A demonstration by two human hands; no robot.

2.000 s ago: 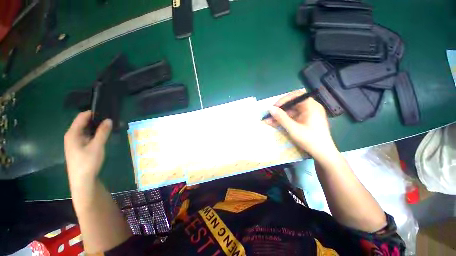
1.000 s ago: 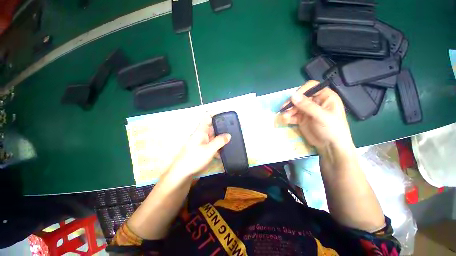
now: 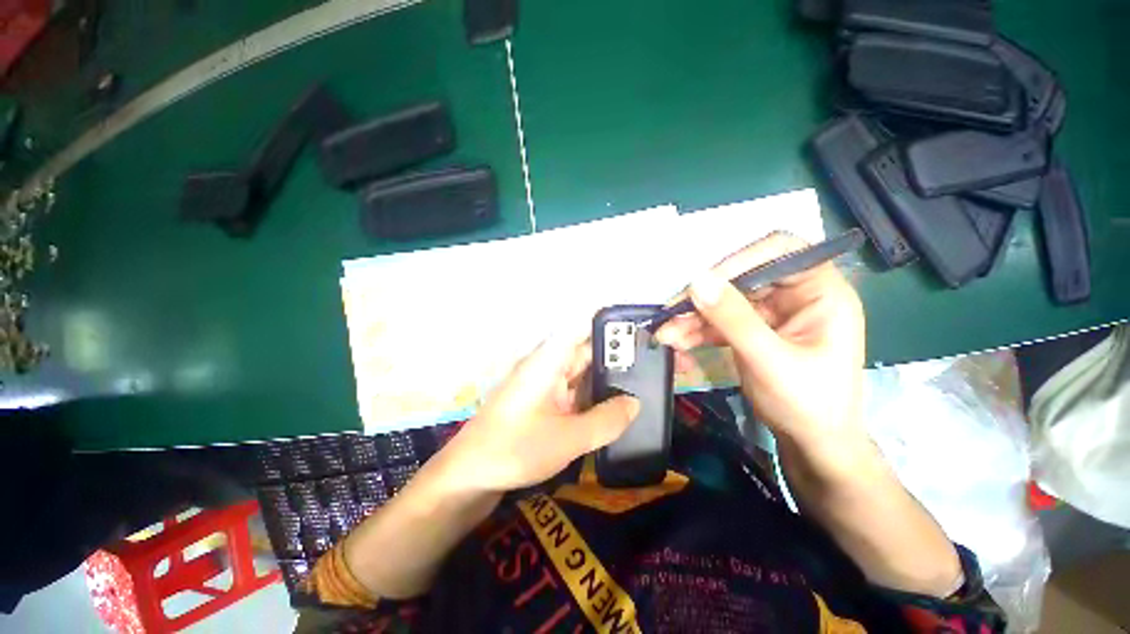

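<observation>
My left hand [image 3: 545, 415] holds a black phone case [image 3: 632, 427] upright over the bench's near edge, thumb across its face. A pale camera plate [image 3: 620, 343] with dark round holes shows at the case's upper left. My right hand [image 3: 793, 334] holds dark tweezers [image 3: 793, 263] like a pen. Their tip is beside the camera plate; whether it touches, and whether it holds a small piece, I cannot tell. White adhesive sheets [image 3: 496, 297] with faint tan patterning lie under the hands on the green bench.
Several black cases [image 3: 428, 202] lie loose at left, and more are piled [image 3: 948, 161] at right. Gold-coloured small parts [image 3: 22, 279] lie at far left. Below are a red stool [image 3: 186, 564], a dark woven basket [image 3: 328, 483] and clear plastic bags [image 3: 942, 458].
My left hand has brought a case from the left to the middle, and it now shows a pale camera plate. My right hand has moved the tweezers down to the case's top end.
</observation>
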